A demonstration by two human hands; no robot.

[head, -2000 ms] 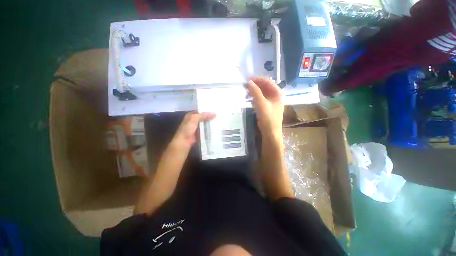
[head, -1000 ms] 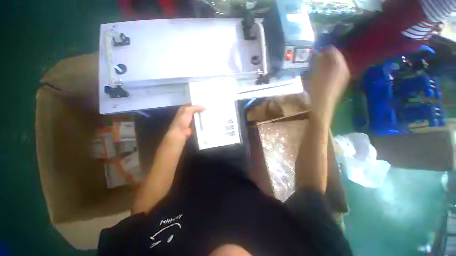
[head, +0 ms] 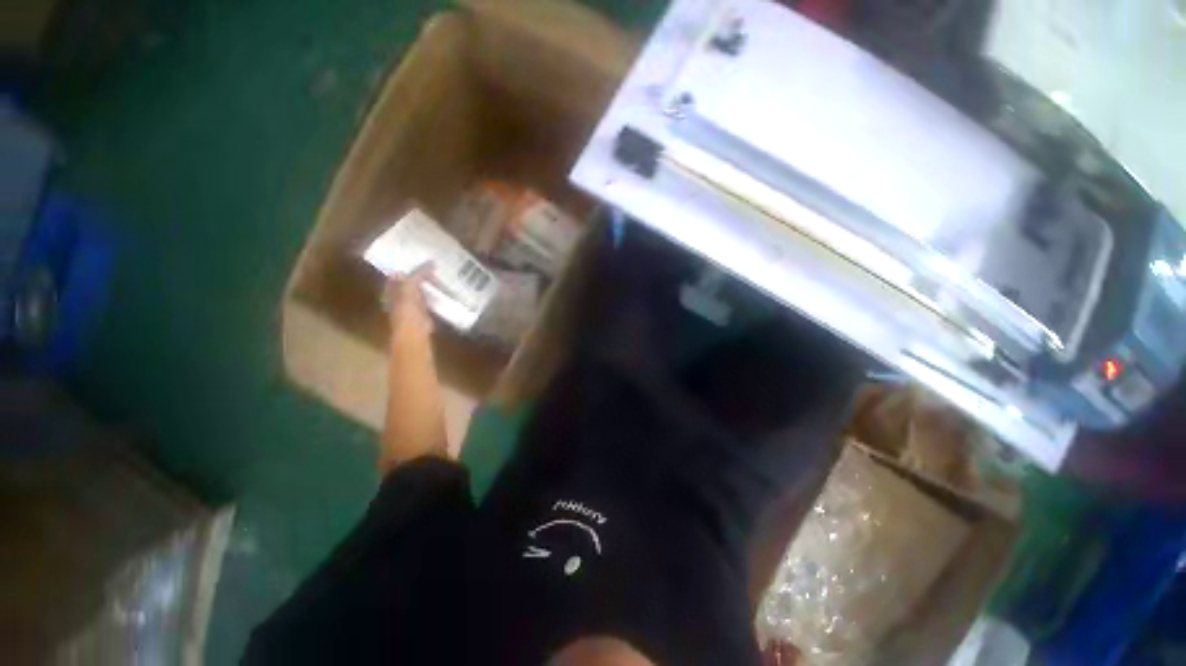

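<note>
The white retail box (head: 449, 276), with black text bars on its upper face, is in my left hand (head: 410, 297). The box is tilted, over the opening of the brown finished-pack carton (head: 341, 345). My left fingers grip its near edge. Orange-and-white packs (head: 536, 228) lie inside the carton, partly under the held box. Whether the held box touches them cannot be told. My right hand is not clearly in view; a small reddish patch at the bottom edge is too cut off to identify.
The white heat sealer board (head: 858, 91) slants across the upper right, with a silvery bar along its near side. Its control box (head: 1132, 371) shows a lit red switch. The scrap carton (head: 930, 553) at lower right holds clear film offcuts (head: 826, 572). Another carton stands at lower left.
The view has turned left. My left hand has carried the box from the sealer's near edge to over the left carton. My right hand has left clear view.
</note>
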